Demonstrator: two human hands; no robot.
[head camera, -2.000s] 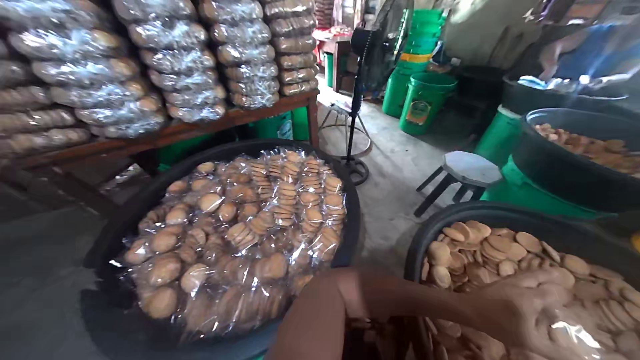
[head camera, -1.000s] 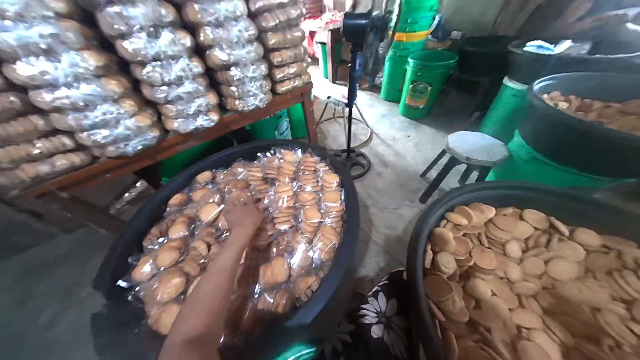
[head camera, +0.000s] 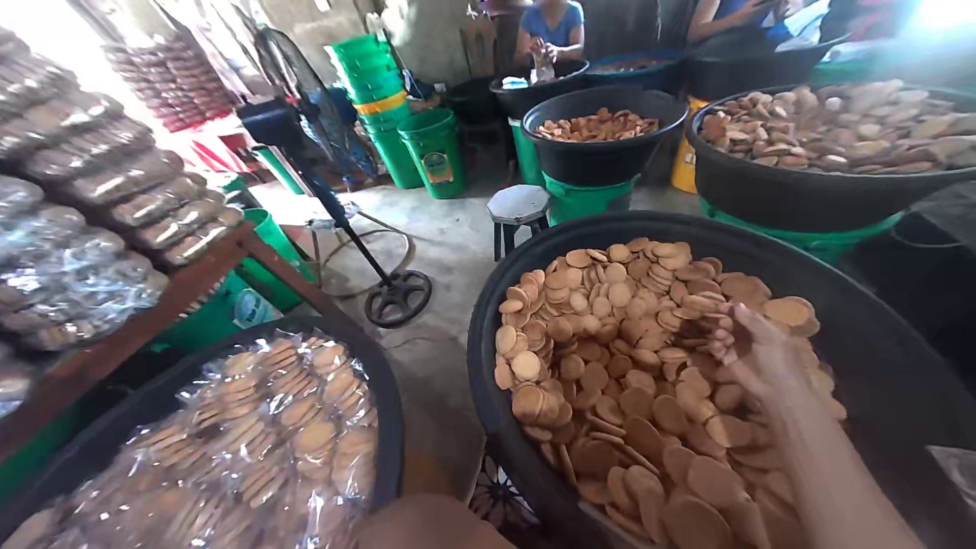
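My right hand (head camera: 743, 347) reaches in from the lower right over loose round flat biscuits (head camera: 640, 404) that fill a large black tub (head camera: 488, 305). Its fingertips are at a few biscuits on the far right part of the heap; whether they grip one cannot be told. My left hand is not in view; a blurred patch of skin (head camera: 435, 526) shows at the bottom edge. At the lower left, another black tub (head camera: 389, 412) holds clear plastic packs of stacked biscuits (head camera: 313, 435).
Bagged biscuits (head camera: 69, 259) are piled on a wooden rack (head camera: 152, 320) at left. Beyond stand a black fan (head camera: 328, 202), green buckets (head camera: 435, 156), a small stool (head camera: 518, 206) and more tubs of biscuits (head camera: 602, 126). A person in blue (head camera: 553, 30) works at the back.
A hand that was among the packed biscuits a second ago is no longer there. My right hand now shows at the loose biscuits. The view has swung to the right.
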